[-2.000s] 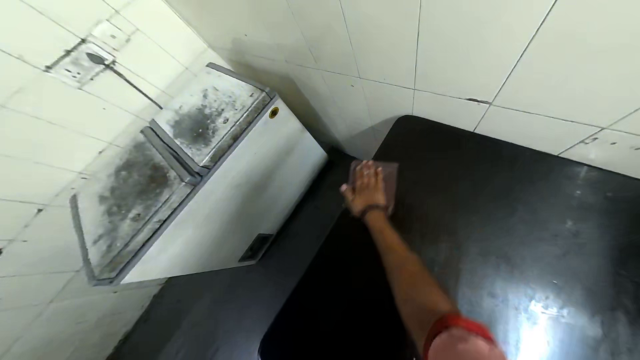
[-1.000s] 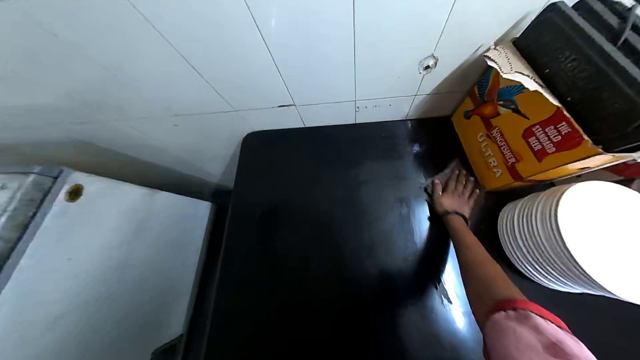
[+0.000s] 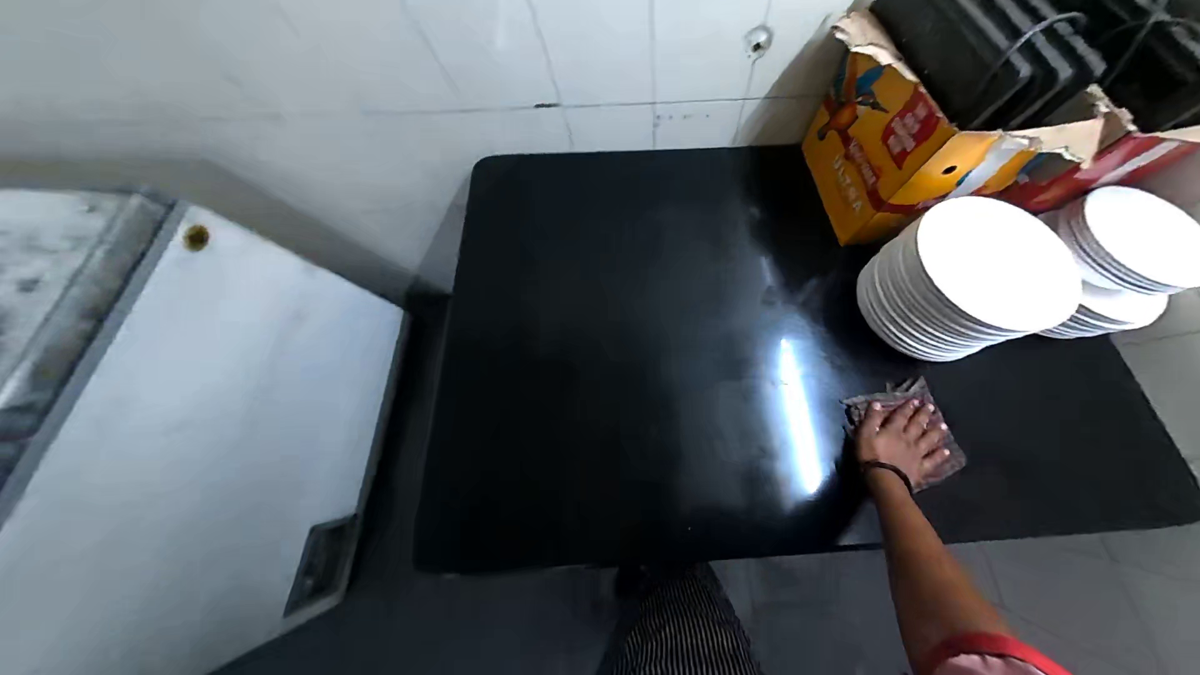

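Observation:
My right hand (image 3: 905,439), with a dark band at the wrist, lies flat with spread fingers on a greyish-brown cloth (image 3: 945,461). The cloth rests on the black tabletop (image 3: 600,356), near its front edge and right of a bright light reflection. Beyond the hand stands a tall stack of white round plates (image 3: 998,267). My left hand does not show.
Behind the plates, a yellow cardboard box (image 3: 867,150) holds black slab-like items (image 3: 975,56). Smaller plate stacks (image 3: 1139,239) stand at the right. A white chest freezer (image 3: 216,412) is left of the table. The tiled wall (image 3: 600,66) runs along its back edge.
My right hand and the cloth have moved from the table's far left corner, to beside the box, then toward the front edge near the plates. The view has turned a lot.

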